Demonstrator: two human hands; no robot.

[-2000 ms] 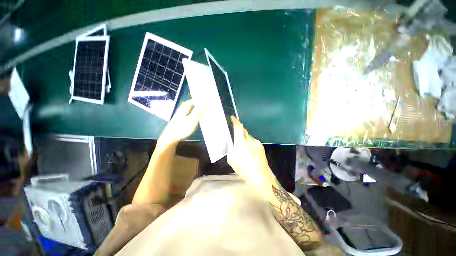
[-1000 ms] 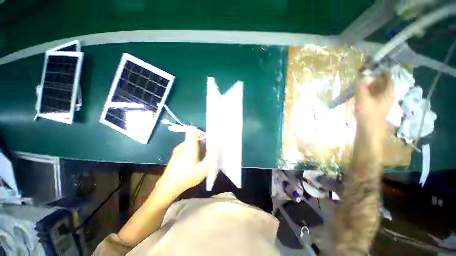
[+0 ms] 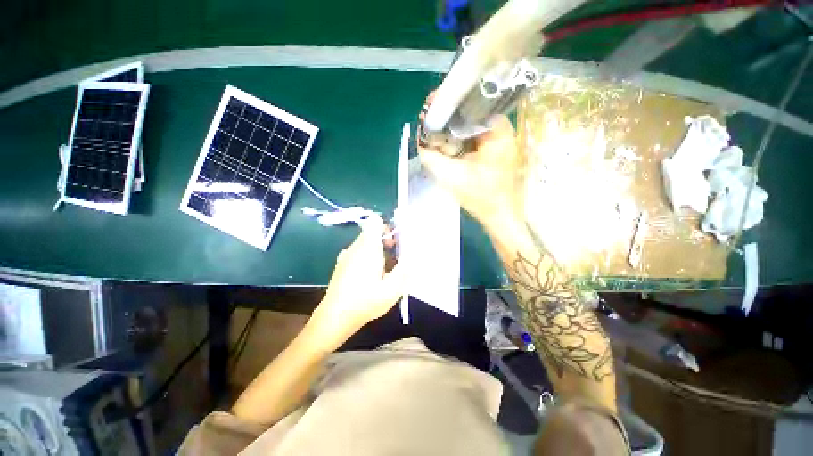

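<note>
My left hand [image 3: 361, 278] holds a folded-looking pair of solar panels [image 3: 432, 245] upright at the bench's front edge, white back toward the right. A bundled white output cable [image 3: 343, 215] lies just left of my left hand. My right hand [image 3: 477, 160] grips the grey glue dispensing gun [image 3: 468, 111] above the panels' upper part; its nozzle points down toward the white back, and the tip is hard to make out. A thick whitish supply hose [image 3: 535, 27] runs up from the gun. A solar panel [image 3: 250, 167] lies face up to the left.
More stacked panels [image 3: 105, 147] lie at far left. A glue-catching board [image 3: 686, 240] lies at right, with a pale stick [image 3: 636, 239] and crumpled white rags [image 3: 713, 178] on it. A white strip [image 3: 751, 278] hangs over the bench edge. A grey instrument box [image 3: 53, 410] stands lower left.
My right hand left the panels, took the glue gun at the right and brought it left over them. My left hand still holds the panels, now turned differently. The white cable now shows beside it.
</note>
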